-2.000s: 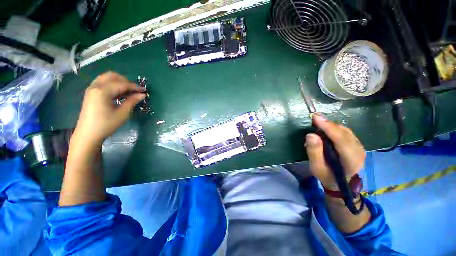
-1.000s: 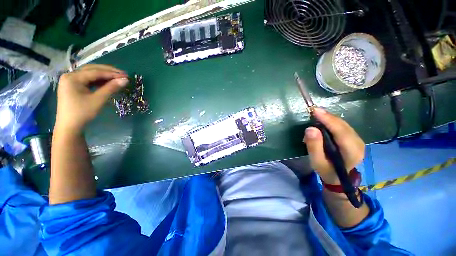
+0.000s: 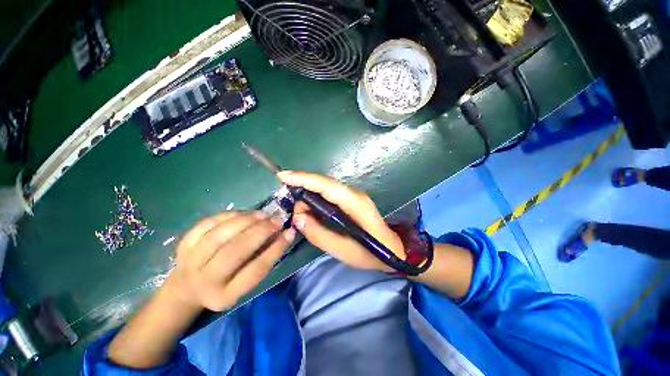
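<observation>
My right hand point(image 3: 349, 220) holds the black soldering iron point(image 3: 345, 224), its bare metal tip pointing up and left above the bench. My left hand point(image 3: 231, 257) has its fingertips closed together beside my right thumb. A small dark bit shows between the two hands, too small to name or to tell which fingers grip it. The phone board assembly point(image 3: 276, 206) lies under both hands, mostly hidden. The loose pile of small wired components point(image 3: 123, 222) lies on the green bench to the left.
Another phone assembly point(image 3: 198, 106) lies by the white rail point(image 3: 139, 92). A tub of silvery granules point(image 3: 397, 82), a fan point(image 3: 307, 37) and a yellow pad point(image 3: 508, 22) stand beyond. A solder spool point(image 3: 20, 338) is at left. Another person's legs show at far right.
The view has turned and shifted right. My left hand has moved from the pile to the board and met my right hand, which has brought the iron over the board.
</observation>
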